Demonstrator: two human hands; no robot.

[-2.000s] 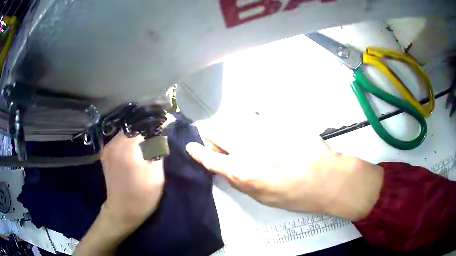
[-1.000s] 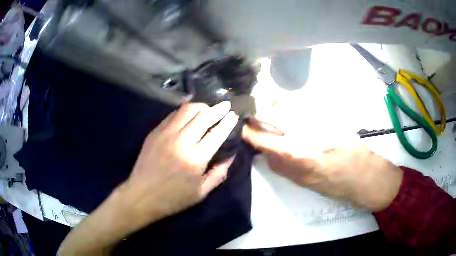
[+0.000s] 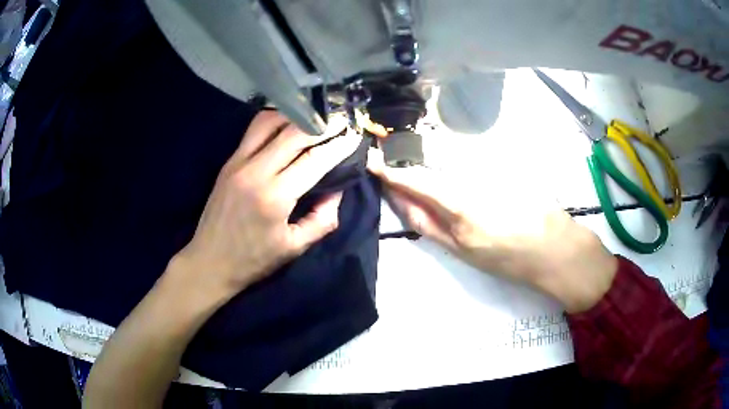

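A large dark navy garment piece (image 3: 112, 176) lies over the left of the machine table, with a folded part hanging toward the front edge. My left hand (image 3: 268, 196) pinches a fold of this cloth between thumb and fingers, just left of the needle area. My right hand (image 3: 472, 228) rests on the table with its fingertips at the cloth's right edge, below the presser foot area (image 3: 364, 120); whether it grips the cloth is hidden by glare. A small square grey-tan block (image 3: 403, 148) is just right of the needle area.
The pale sewing machine head (image 3: 511, 36) with red lettering spans the top. Scissors with green and yellow handles (image 3: 631, 188) lie at the right on the white table (image 3: 448, 319), which has ruler marks along its front. A small dark tool (image 3: 708, 200) is at the far right.
The camera view has shifted. My left hand has moved from beside the block onto the cloth and pinches a fold. More cloth shows at the left. My right hand stays at the cloth's edge.
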